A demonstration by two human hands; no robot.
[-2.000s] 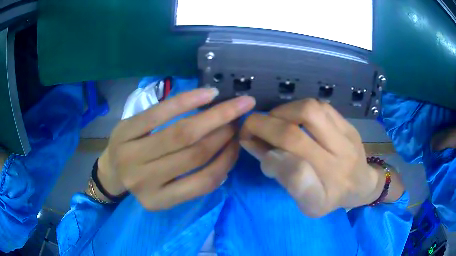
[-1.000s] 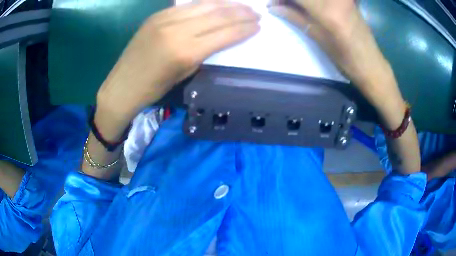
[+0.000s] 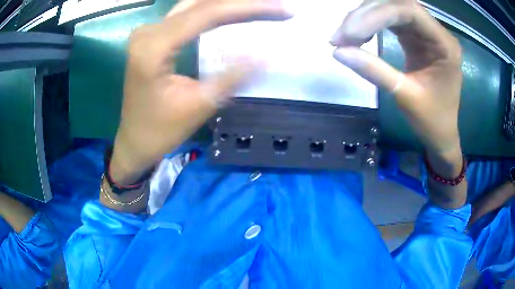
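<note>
The bright white panel (image 3: 299,79) lies in front of me on the bench. The dark grey fixture (image 3: 293,155) sits along its near edge, with a row of several small black openings and screws at both ends. My left hand (image 3: 169,79) is raised over the panel's left side, blurred, thumb and fingers apart, with nothing visible in it. My right hand (image 3: 418,68) is over the panel's right side. Its thumb and index fingertips are close together, and I cannot tell whether a tiny part is between them. Pale coverings show on the fingertips.
The green bench top (image 3: 96,84) extends on both sides of the panel. Pale rails (image 3: 463,34) run at the upper right. A grey curved bar (image 3: 34,51) is at the left. Blue-sleeved arms of neighbours show at both lower edges.
Both hands have left the fixture's near edge and moved forward over the white panel. In the last second they have spread farther apart, and the left thumb has opened away from the fingers.
</note>
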